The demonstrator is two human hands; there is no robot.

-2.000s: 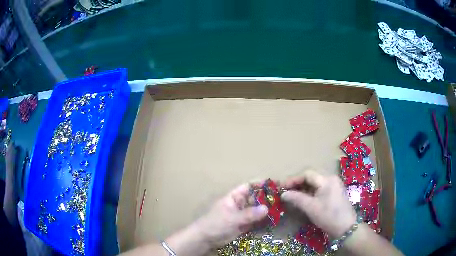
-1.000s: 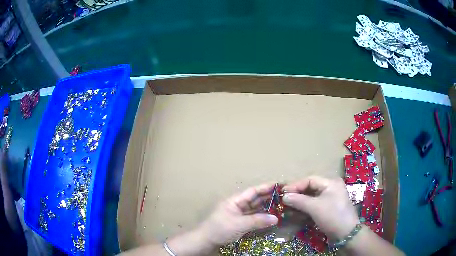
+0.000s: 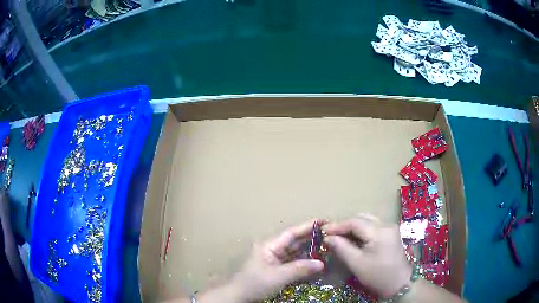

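Observation:
My left hand [image 3: 278, 263] holds a red circuit board [image 3: 316, 241] on edge between thumb and fingers, above the near part of the cardboard tray [image 3: 266, 177]. My right hand [image 3: 366, 251] is at the board's right side, thumb and index finger pinched at its edge. A tiny metal piece may be between those fingertips; it is too small to tell. A heap of gold and silver metal contact pieces [image 3: 319, 292] lies below my hands. More red boards [image 3: 417, 202] overlap along the tray's right side, with a pale part among them.
A blue parts bin [image 3: 83, 195] with scattered metal pieces stands left of the tray. A thin red stick [image 3: 168, 243] lies at the tray's left. White boards [image 3: 428, 50] are heaped on the green conveyor belt [image 3: 266, 53]. Red-handled pliers [image 3: 526, 160] and a black block [image 3: 496, 168] lie at right.
The held board has turned from showing its face to standing on edge. The white heap on the belt has moved left. My right fingers stay at the board's edge.

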